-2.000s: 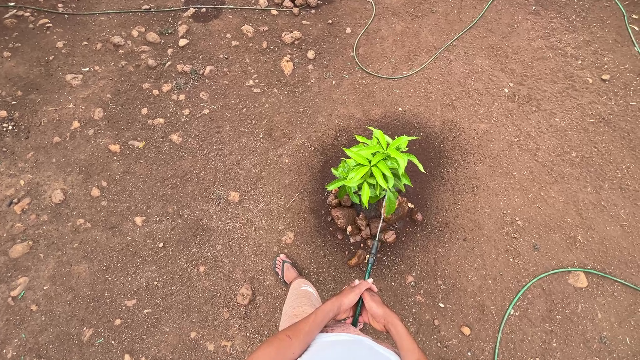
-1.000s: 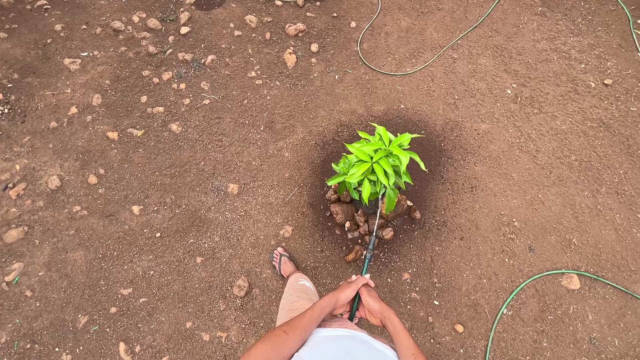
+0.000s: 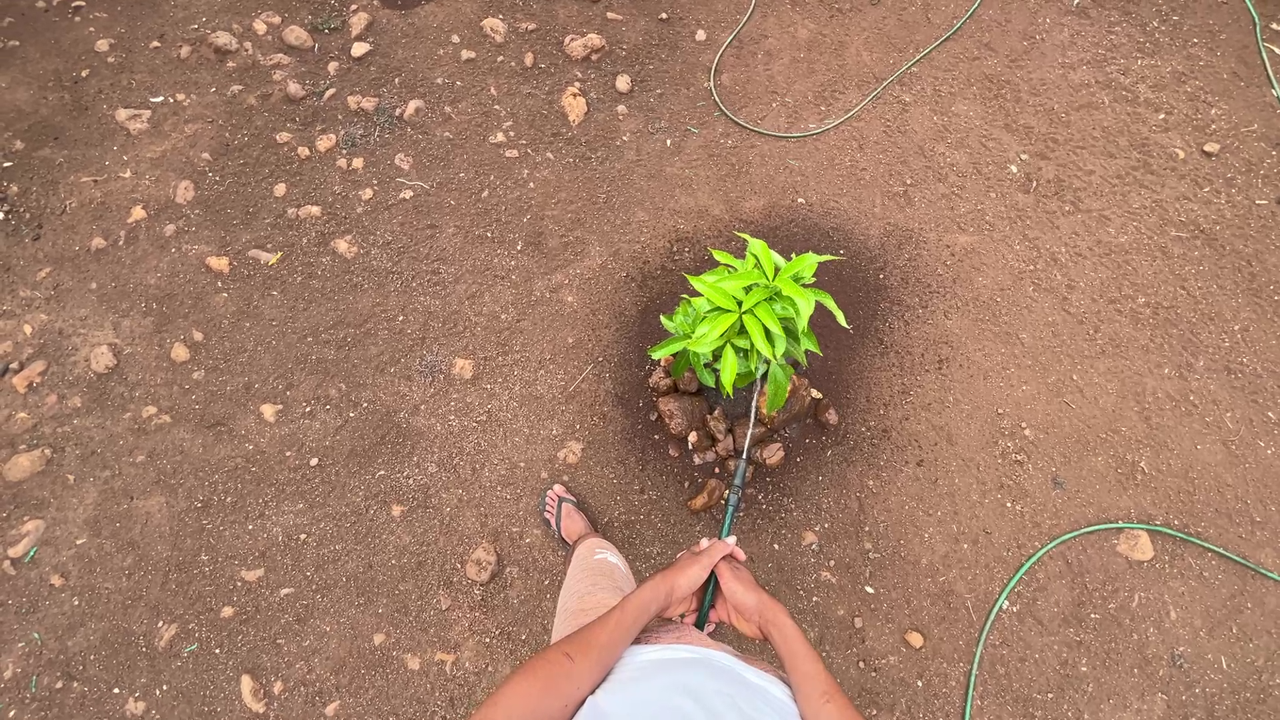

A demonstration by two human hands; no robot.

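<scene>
Both my hands are wrapped around a green garden hose point(image 3: 711, 590) in front of my body. My left hand point(image 3: 741, 597) grips it from the right, and my right hand point(image 3: 690, 580) from the left, fingers overlapping. A black nozzle point(image 3: 738, 478) at the hose's end points away from me. From it a thin stream of water point(image 3: 752, 415) runs to the base of a leafy green young plant point(image 3: 750, 320). Wet brown rocks point(image 3: 684, 413) are heaped at the near side of the plant, and dark wet soil point(image 3: 865, 290) surrounds it.
My foot in a flip-flop point(image 3: 566, 512) stands left of the rocks. A green hose curves across the soil at the lower right point(image 3: 1010, 585), and another stretch loops at the top point(image 3: 800, 134). Loose stones point(image 3: 297, 37) are scattered over the brown ground, mostly at the left.
</scene>
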